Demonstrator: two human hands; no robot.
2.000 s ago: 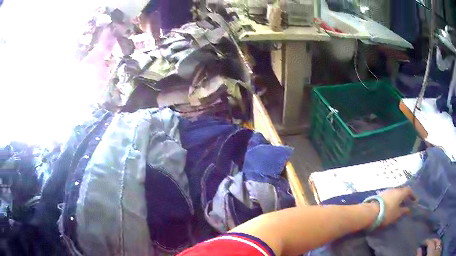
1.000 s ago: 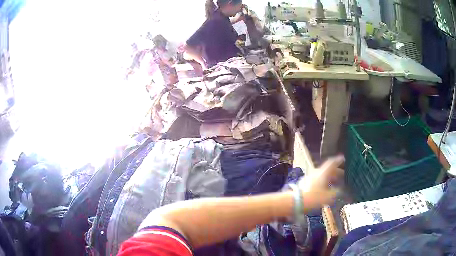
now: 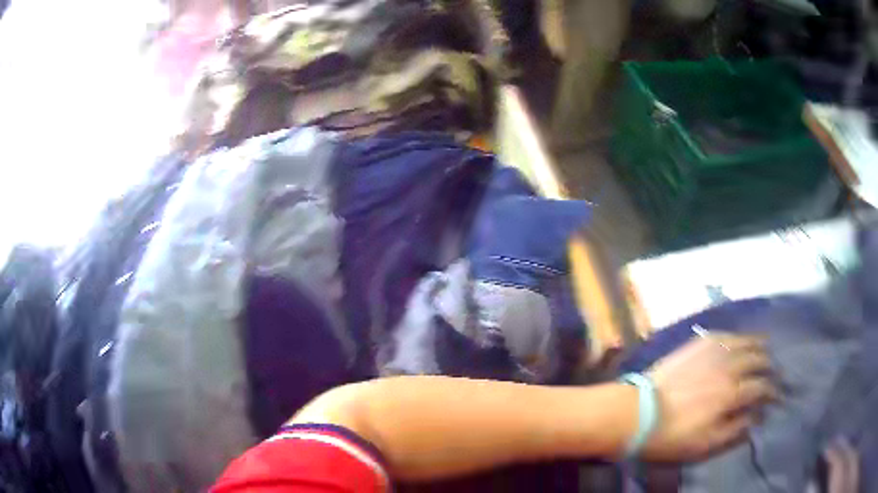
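The picture is blurred by motion. My left hand [image 3: 712,397], with a pale green bangle at the wrist, reaches in from the bottom. Its fingers are curled on the blue-grey denim jacket [image 3: 809,351] at the right. The jacket lies over the edge of the white table [image 3: 736,277] with printed markings. Only a small blurred part of my right hand [image 3: 840,467] shows at the bottom right, over the same cloth. Its grip cannot be made out.
A heap of denim jackets [image 3: 188,308] hangs over a wooden rail [image 3: 595,289] at the left and centre. More crumpled garments [image 3: 375,82] are piled behind it. A green plastic crate [image 3: 741,188] stands on the floor beyond the table. Glare washes out the upper left.
My left hand has moved from above the wooden rail, fingers spread, right to the jacket, where its fingers are curled. The view has tipped down. My right hand shows again at the edge.
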